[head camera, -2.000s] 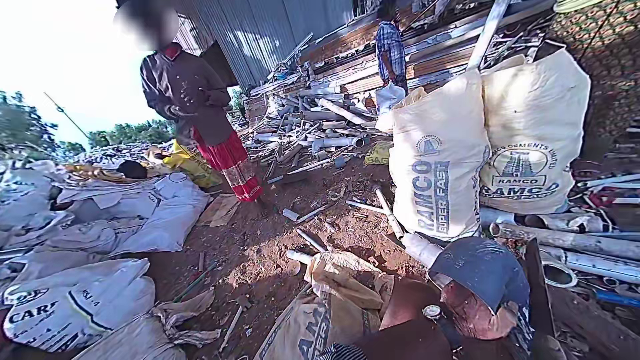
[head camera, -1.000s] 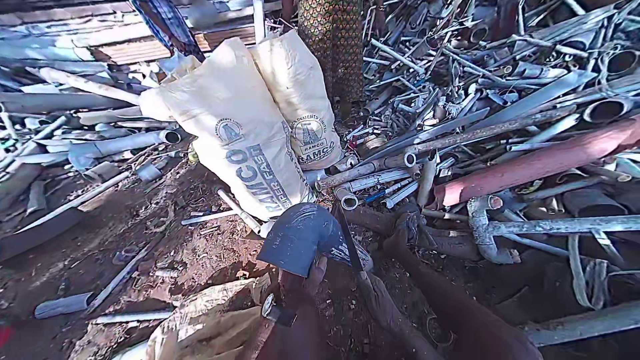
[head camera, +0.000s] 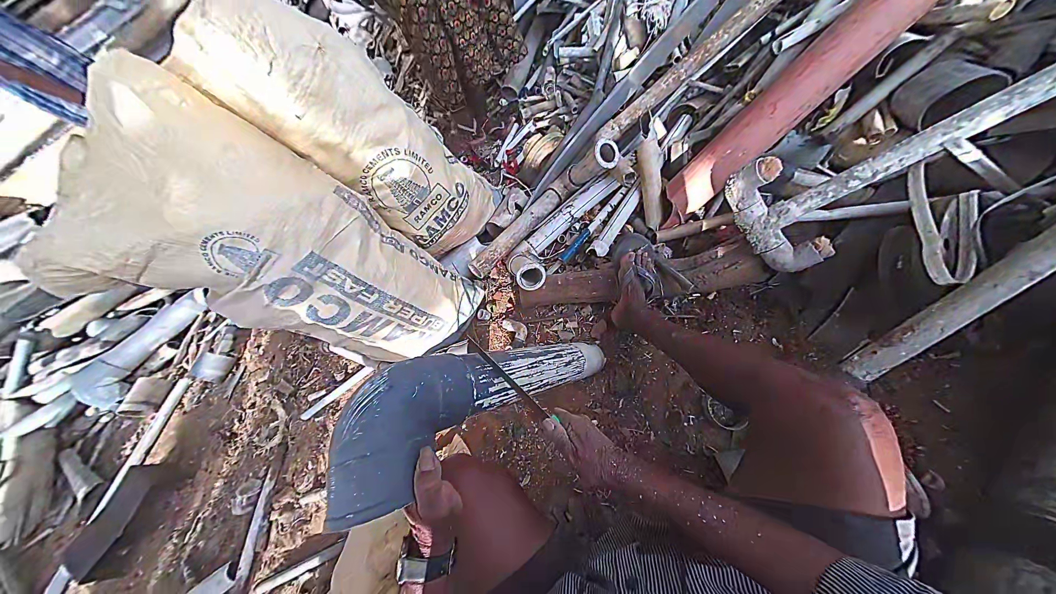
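Observation:
A dark grey plastic pipe elbow (head camera: 379, 437) joined to a scraped, whitish pipe piece (head camera: 536, 371) lies across in front of my knees. My left hand (head camera: 436, 493), with a watch on its wrist, grips the elbow at its lower open end, thumb up. In my right hand (head camera: 582, 450) is the handle of a thin dark blade (head camera: 511, 381), which has a bit of green at the grip. The blade crosses the pipe beside the elbow's collar. Whether it has cut into the pipe cannot be told.
Two full woven cement sacks (head camera: 280, 198) stand just beyond the elbow. Scrap pipes lie in heaps at both sides, with a reddish pipe (head camera: 792, 99) at the upper right. My bare foot (head camera: 631, 289) rests by a brown pipe (head camera: 569, 289). Patterned cloth (head camera: 462, 49) shows at the top.
The view has swung down and right from the yard and a standing person to the elbow and my hands. The blade, upright over the pipe a second ago, now slants across it.

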